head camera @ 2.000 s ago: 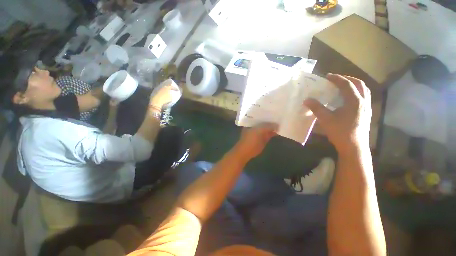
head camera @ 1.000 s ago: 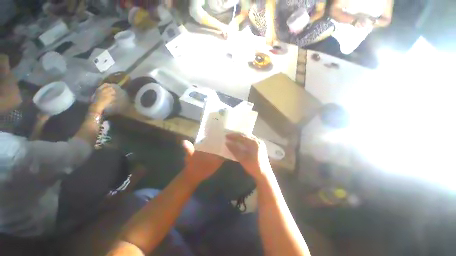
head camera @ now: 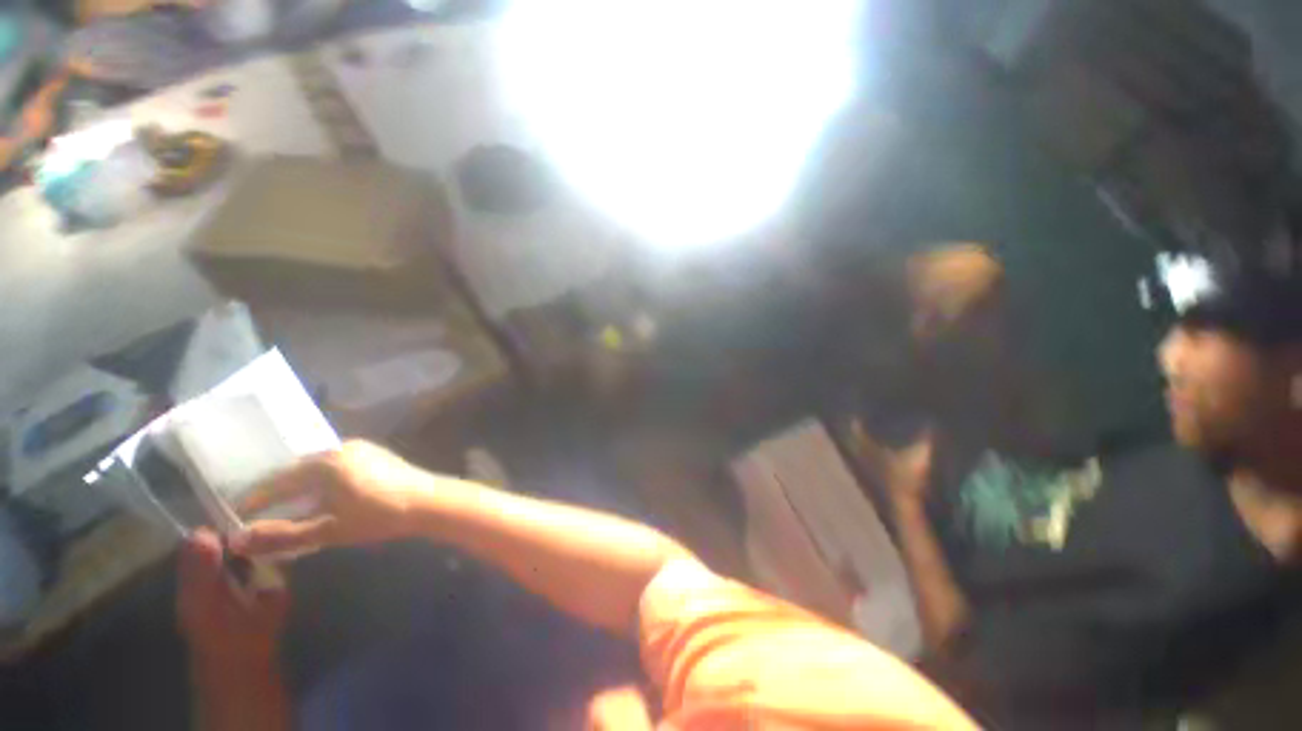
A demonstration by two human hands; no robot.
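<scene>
A white paper leaflet, partly folded, is held up at the left of the view, blurred by motion. My right hand grips its lower right part, with fingers bent over the paper. My left hand holds its lower edge from below. A darker fold shows on the leaflet's left side. The print cannot be read.
A white box with a dark oval picture lies left of the leaflet. A brown carton and a long pale piece are behind. A bright lamp glares at top centre. A person at right holds a pale box.
The view has swung right, so my hands and the leaflet now appear at the left. The leaflet is tilted and more folded. The person at the right has come into view.
</scene>
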